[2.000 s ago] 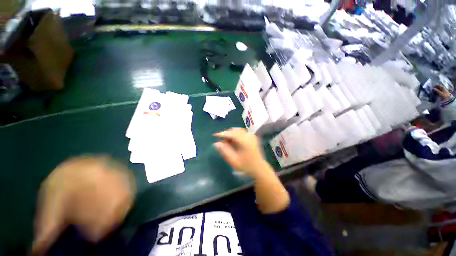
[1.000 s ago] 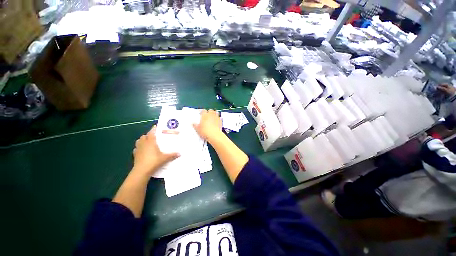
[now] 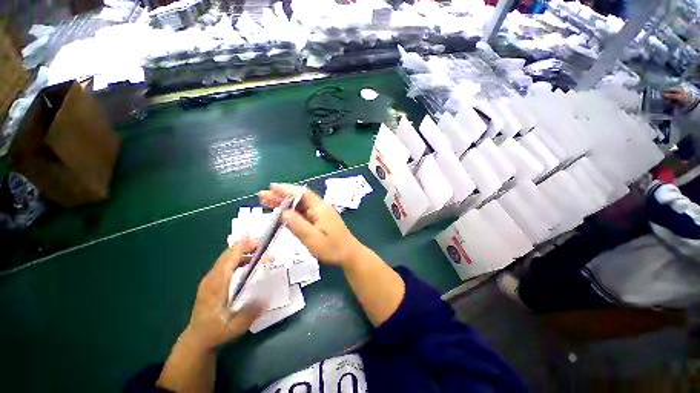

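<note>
My left hand (image 3: 219, 295) and my right hand (image 3: 318, 226) hold one flat white carton blank (image 3: 263, 247) between them, raised and tilted nearly edge-on. The left hand grips its lower end, and the right hand's fingers are at its upper end. Below the hands, a fanned pile of white carton blanks (image 3: 298, 262) lies on the green belt (image 3: 176, 265), partly hidden by the hands. A little pile of small white slips (image 3: 349, 191) lies just beyond the right hand.
Rows of open white cartons (image 3: 483, 170) stand at right. An open brown box (image 3: 73, 150) stands at left. A black cable (image 3: 319, 127) and a white round piece (image 3: 369, 94) lie at the far side. Bagged goods (image 3: 230, 38) are piled behind. A seated person (image 3: 652, 249) is at right.
A second ago both hands were on the pile of blanks. Now they hold one blank up above the pile, turned on edge. The view has shifted slightly.
</note>
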